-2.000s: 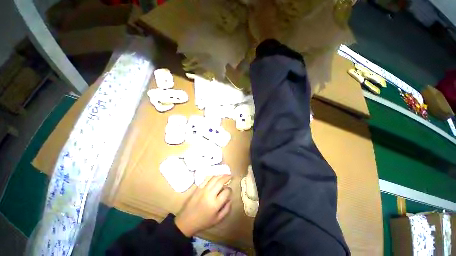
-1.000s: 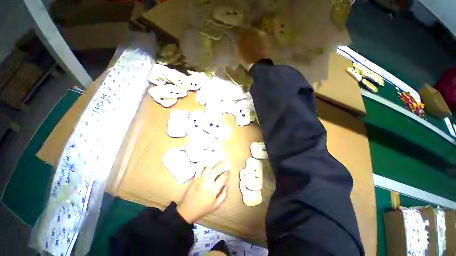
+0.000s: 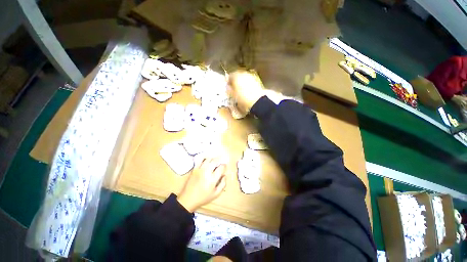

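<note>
Cream-white plastic housings [image 3: 177, 158] lie in a loose heap on the brown cardboard mat [image 3: 141, 171]. My left hand [image 3: 204, 183] rests on housings at the near side of the heap; its fingertips are washed out by glare, and a grip cannot be told. My right hand [image 3: 246, 91] is at the far side of the heap, by the mouth of the brownish plastic bag of housings [image 3: 276, 46]. Its fingers are blurred, so what they hold cannot be told. A short column of housings [image 3: 249, 171] lies right of my left hand.
Bagged blue-marked sheets [image 3: 92, 138] lie along the left. A blue-marked sheet [image 3: 230, 233] is at the near edge. Cartons of small white pieces [image 3: 412, 222] stand at lower right. Pliers-like tools [image 3: 358, 70] lie on the green bench. A person's red sleeve [image 3: 451, 77] is at far right.
My right hand has come back from the plastic bag to the far side of the heap and is now visible. More housings lie at the far left and in the right column. My left hand stays at the heap.
</note>
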